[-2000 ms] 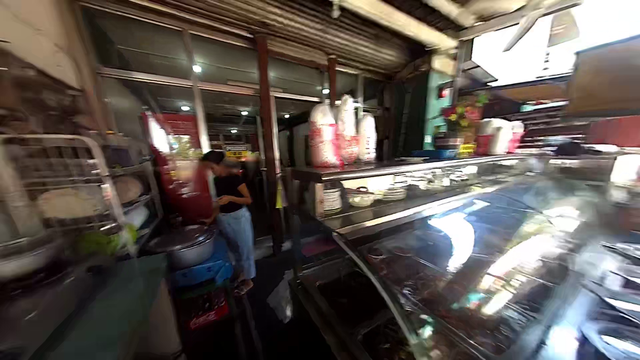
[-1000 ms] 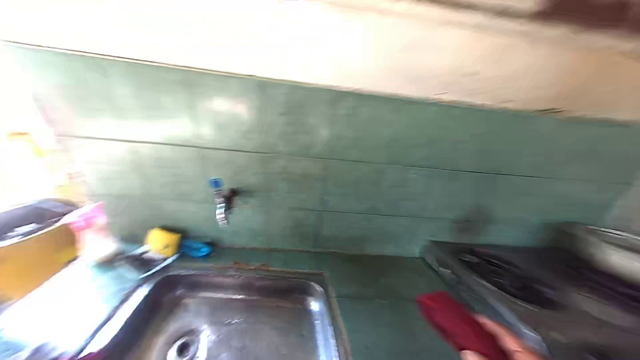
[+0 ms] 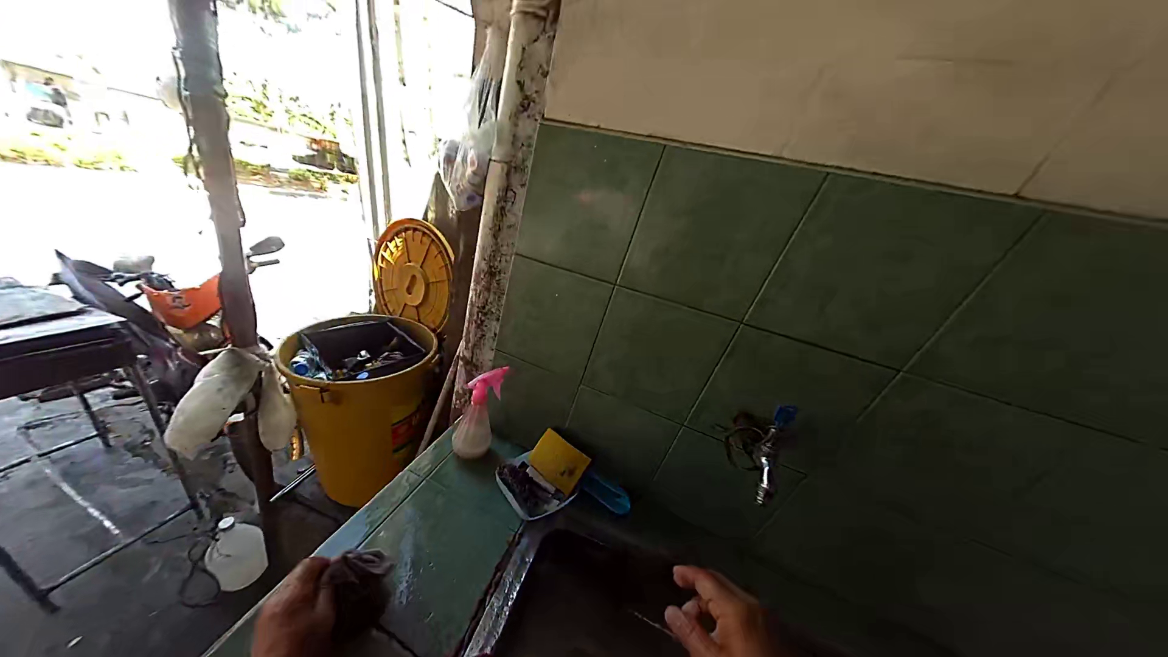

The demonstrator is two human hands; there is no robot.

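Observation:
My left hand (image 3: 297, 610) grips a crumpled dark cloth (image 3: 359, 589) over the green tiled counter (image 3: 438, 538), left of the sink. My right hand (image 3: 716, 611) is over the dark metal sink (image 3: 593, 584), fingers apart and bent, with nothing visible in it. Behind the sink's corner sits a small dish (image 3: 538, 506) with a dark scrubber and a yellow sponge (image 3: 558, 461); a blue plastic item (image 3: 607, 493) lies beside it. A spray bottle with a pink trigger (image 3: 474, 415) stands at the counter's back edge. A metal faucet (image 3: 765, 474) with a blue handle sticks out of the wall.
A full yellow bin (image 3: 360, 420) stands left of the counter, its lid (image 3: 413, 276) upright behind it. Further left are a wooden post (image 3: 214, 173), a white jug (image 3: 235, 554) on the floor, a metal-legged table (image 3: 64, 342) and a motorcycle (image 3: 187, 301). Green tiles (image 3: 684, 347) cover the lower wall.
The view has swung from the shop interior to the sink, then further left. A hand by a red cloth near the stove showed a second ago; now both hands are at the sink and counter.

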